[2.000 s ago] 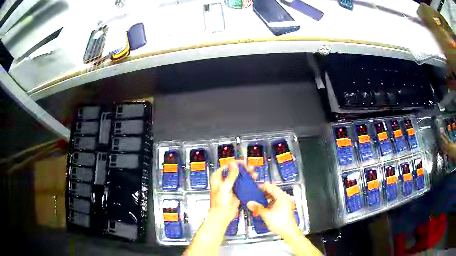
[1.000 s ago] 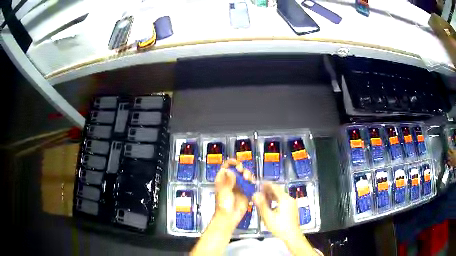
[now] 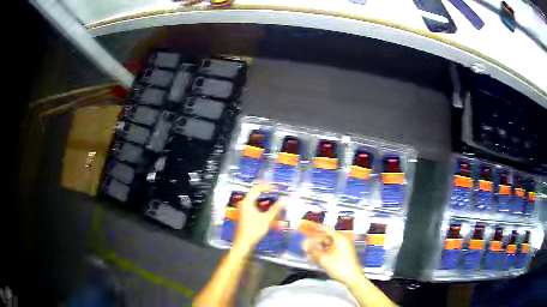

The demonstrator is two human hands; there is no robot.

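Observation:
A clear tray (image 3: 414, 180) holds two rows of keypad phones, such as the upper-row phone (image 3: 325, 165), each with a dark top, orange label and blue keypad. My left hand (image 3: 255, 217) is over the lower row, its thumb and fingers around the top of a keypad phone (image 3: 265, 204) at the second pocket. The hand hides part of that phone. My right hand (image 3: 331, 250) is blurred over the lower edge of the third lower phone (image 3: 312, 220); whether it grips anything is unclear.
A black tray (image 3: 174, 162) with grey pieces lies left, beside a cardboard box (image 3: 90, 150). Another clear tray (image 3: 444, 264) of phones is at right, below black trays (image 3: 510, 123). A white shelf (image 3: 360, 17) runs across the top, with a smartphone (image 3: 436, 15) and purple case (image 3: 465, 13).
The view has shifted and tilted. The blue piece held between both hands has gone down to the tray with my left hand; my hands are now farther apart, over the lower row.

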